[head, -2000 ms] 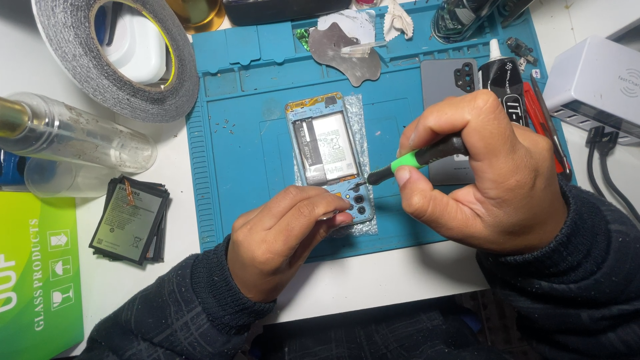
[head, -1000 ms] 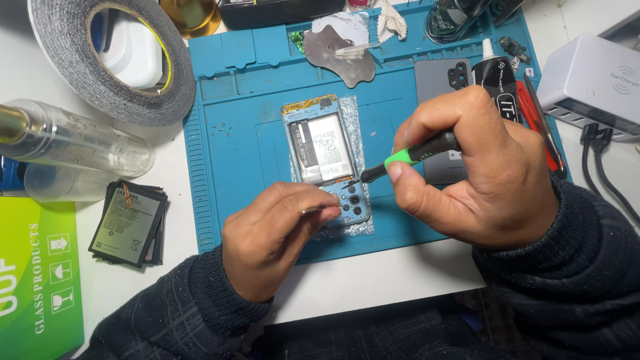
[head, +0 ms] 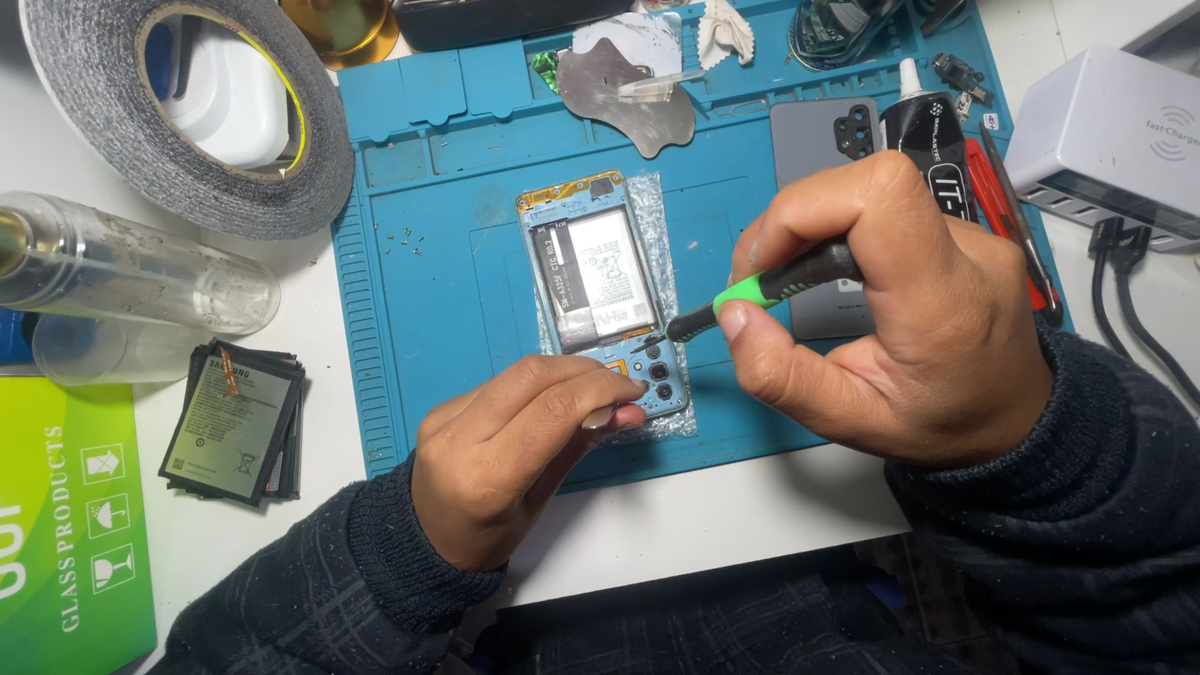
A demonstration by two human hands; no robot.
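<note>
An opened smartphone (head: pixel 600 272), its battery (head: pixel 605 272) and camera lenses showing, lies on bubble wrap (head: pixel 670 253) on a blue repair mat (head: pixel 441 272). My right hand (head: pixel 872 309) grips a green and black screwdriver (head: pixel 750 295); its thin tip points at the phone's board, just below the battery's lower right corner. Whether the tip touches is not clear. My left hand (head: pixel 525 450) is at the phone's lower end, with a small metallic item (head: pixel 598 417) pinched between thumb and fingers. Small screws (head: pixel 405 242) lie on the mat, left of the phone.
A grey phone back cover (head: pixel 816 141), a glue tube (head: pixel 928 141) and red-handled tweezers or pliers (head: pixel 998 206) lie at right, beside a white charger (head: pixel 1106 131). At left are a tape roll (head: pixel 328 178), a clear bottle (head: pixel 141 272) and stacked batteries (head: pixel 230 427). A metal plate (head: pixel 619 98) lies at the back.
The left hand's fingers have shifted slightly over the phone's lower end. My right hand keeps the screwdriver near the same part of the board.
</note>
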